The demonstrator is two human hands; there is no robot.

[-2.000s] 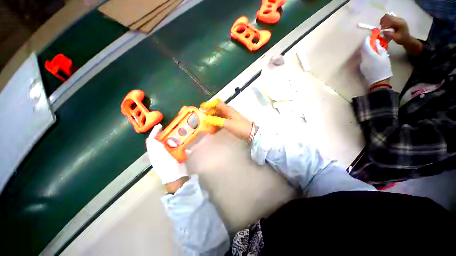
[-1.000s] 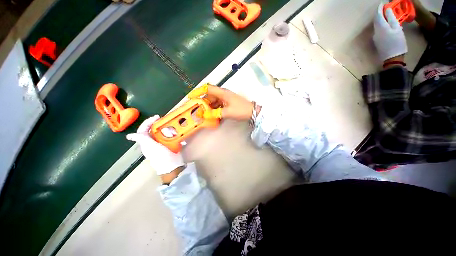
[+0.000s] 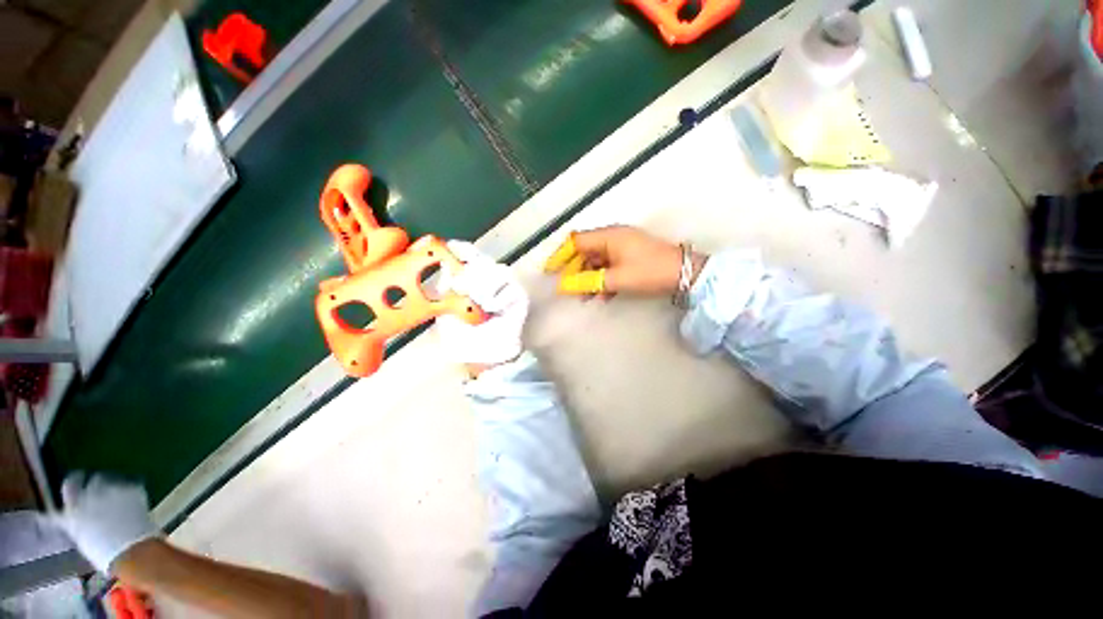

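An orange controller shell (image 3: pixel 390 296) is held by one grip in my gloved left hand (image 3: pixel 484 308), over the belt's near edge. Its round and oval openings face up. My right hand (image 3: pixel 623 262), with yellow finger cots on its fingertips, is off the shell, to its right above the table. Its fingers are slightly curled and apart, holding nothing. A second orange shell (image 3: pixel 353 218) lies on the green belt just beyond the held one, partly overlapped by it in view.
Another shell (image 3: pixel 683 15) lies on the belt (image 3: pixel 544 103) at the top. The bottle (image 3: pixel 825 51), yellow sheet (image 3: pixel 835 127), crumpled white cloth (image 3: pixel 868 196) and white stick (image 3: pixel 912 44) are at right. Another person's gloved hand (image 3: pixel 107 520) reaches in at lower left. A white board (image 3: pixel 157 194) stands beyond the belt.
My right hand has let go of the shell. My left hand has swung the shell out towards the belt. Another gloved hand has appeared at lower left. The view has shifted.
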